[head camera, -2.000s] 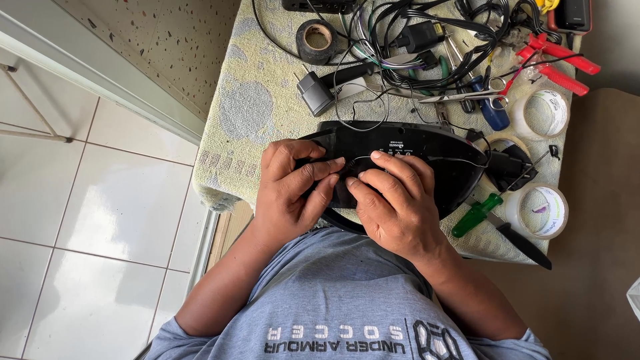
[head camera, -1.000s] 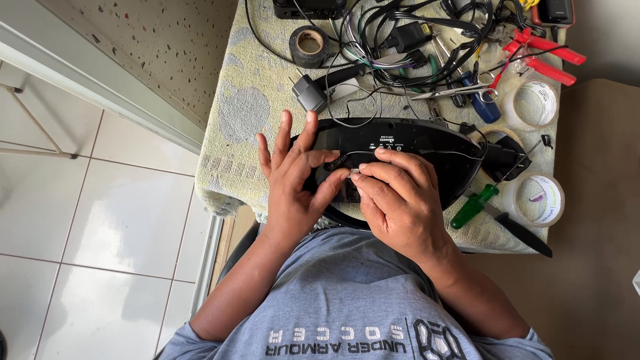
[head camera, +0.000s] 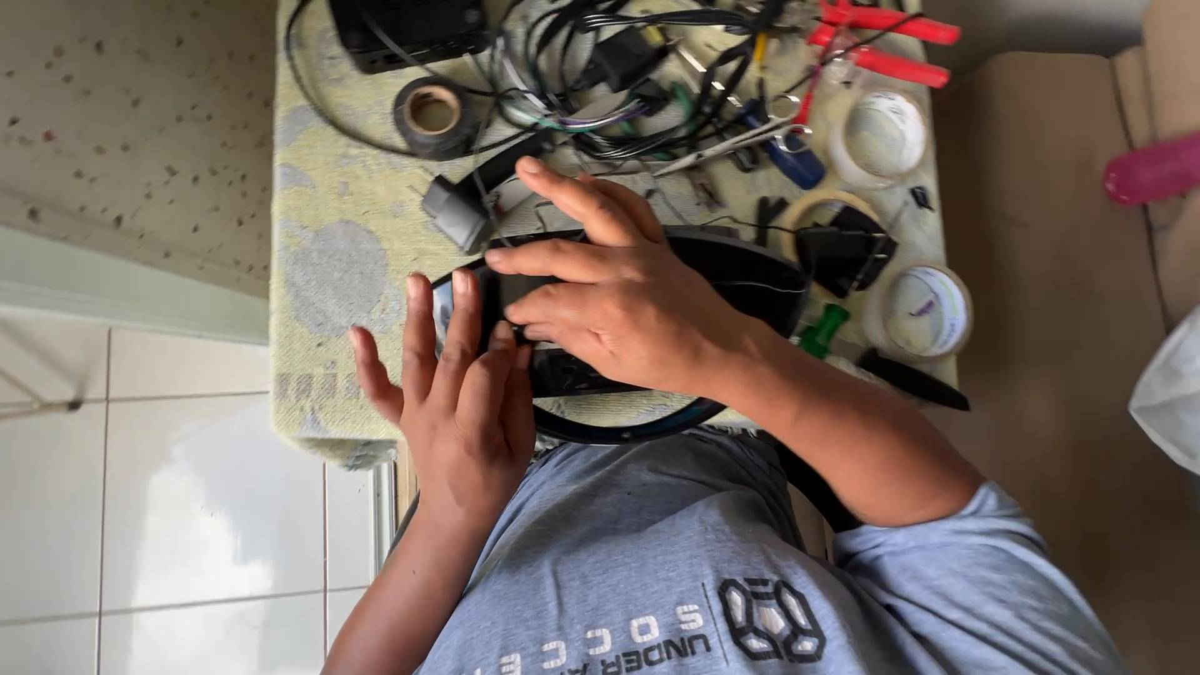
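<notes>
A glossy black plastic device (head camera: 741, 272) with a curved rim lies at the table's near edge, partly hidden by both hands. At its left end is my left hand (head camera: 469, 403), the thumb and index finger close together at the casing, the other fingers spread. My right hand (head camera: 628, 291) reaches across the device from the right, fingertips near the left thumb. Whether a small part is pinched between them cannot be told. A thin wire runs over the right part of the casing. Beyond the left fingers lies a grey plug adapter (head camera: 457, 214).
Black tape (head camera: 435, 117), a cable tangle (head camera: 637, 131), scissors (head camera: 741, 145) and red-handled pliers (head camera: 886, 42) lie along the far side. Clear tape rolls (head camera: 878, 139), a black-bladed knife (head camera: 911, 378) and a green handle (head camera: 825, 330) are at the right. A black box (head camera: 412, 33) stands at the back.
My right hand has moved left across the device, and its fingers now stretch over the casing's left part. The left hand has also shifted toward the left end.
</notes>
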